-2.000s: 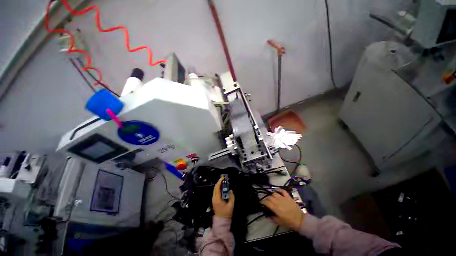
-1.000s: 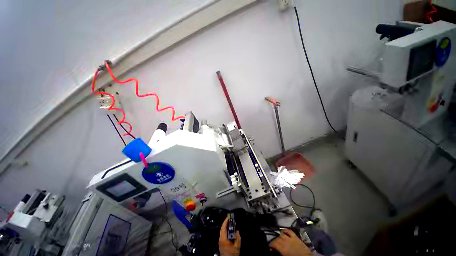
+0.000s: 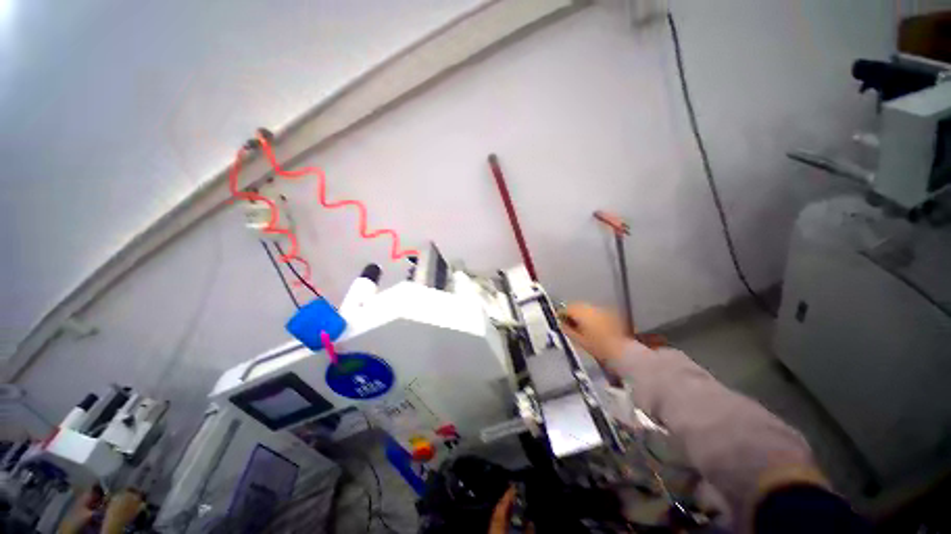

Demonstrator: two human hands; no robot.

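Observation:
My right hand (image 3: 594, 332) is raised at the far right side of the labelling fixture (image 3: 547, 365), fingers bent at its edge; whether it holds anything is hidden. My left hand (image 3: 505, 511) is low at the picture's bottom edge, mostly cut off, beside a small dark piece that blends into the black cord pile (image 3: 469, 493). Its grip is not clear. A bright silver plate (image 3: 571, 422) shows at the fixture's near end. The white labelling machine (image 3: 417, 339) stands left of the fixture.
Red and yellow buttons (image 3: 421, 447) sit low on the housing. An orange-red air hose (image 3: 360, 214) hangs on the wall. Long handles (image 3: 511, 214) lean behind the fixture. A neighbouring machine (image 3: 855, 271) stands right. Another person's hands show at lower left.
My right hand has moved from the cord pile up and forward to the fixture's far right side. The bright plate now shows at the fixture's near end. The view has shifted; my left hand is more cut off.

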